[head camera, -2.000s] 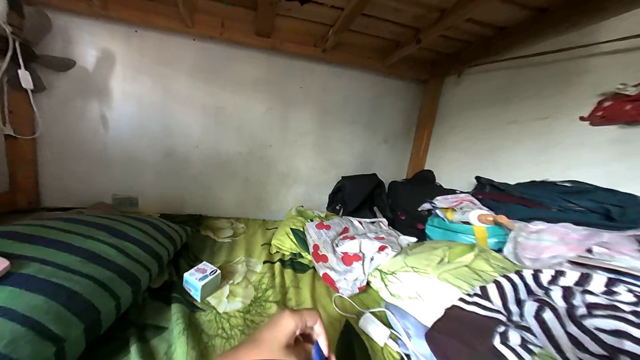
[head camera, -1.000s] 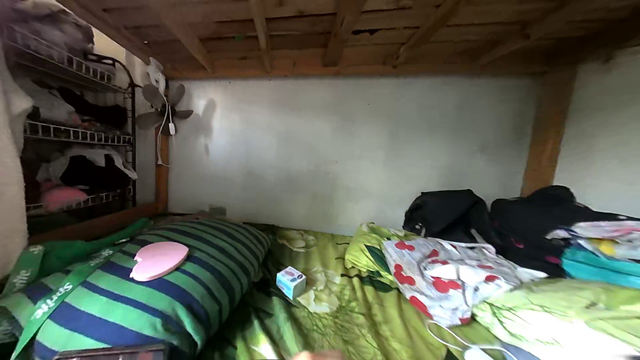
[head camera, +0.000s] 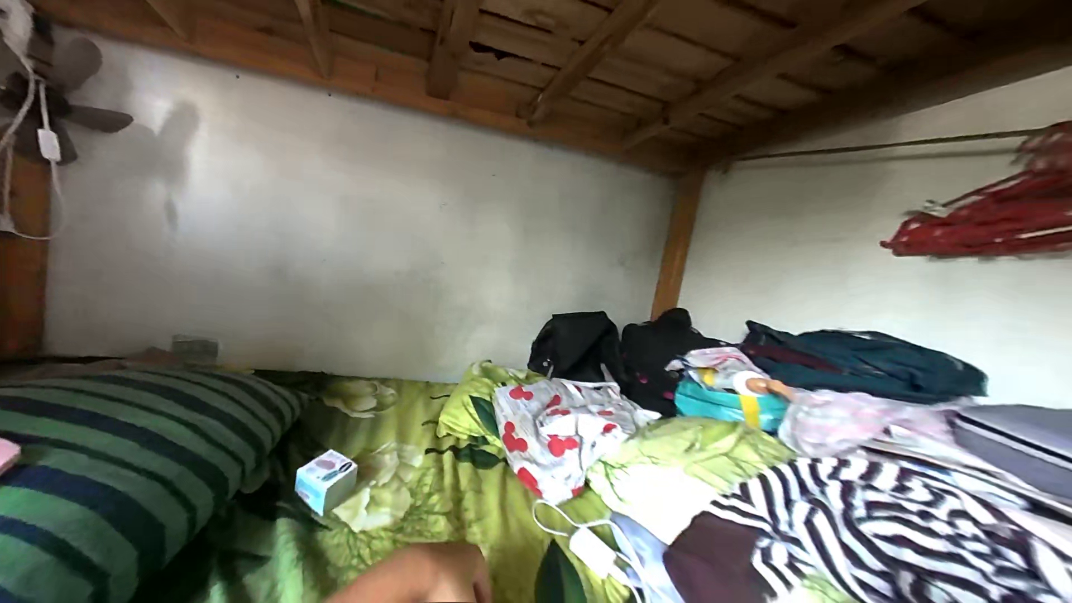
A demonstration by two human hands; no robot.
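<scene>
One of my hands (head camera: 419,574) shows at the bottom edge, only its back and wrist side, over the green floral bedsheet (head camera: 469,511); which hand it is I cannot tell for sure, and its fingers are cut off by the frame. My other hand is out of view. Ahead and left of the visible hand stands a small white and blue box (head camera: 327,481) on the sheet. To its right lies a white plug or adapter (head camera: 593,551) with a white cord.
A green striped pillow (head camera: 126,469) fills the left, with a pink object (head camera: 7,454) at its edge. A cloth with red prints (head camera: 557,431), black bags (head camera: 578,343) and a zebra-striped cloth (head camera: 888,519) lie right. A fan (head camera: 59,105) hangs left; wooden beams (head camera: 586,63) cross overhead.
The view has swung left and back right. The visible hand, barely in frame a second ago, shows more now. The box remains on the sheet.
</scene>
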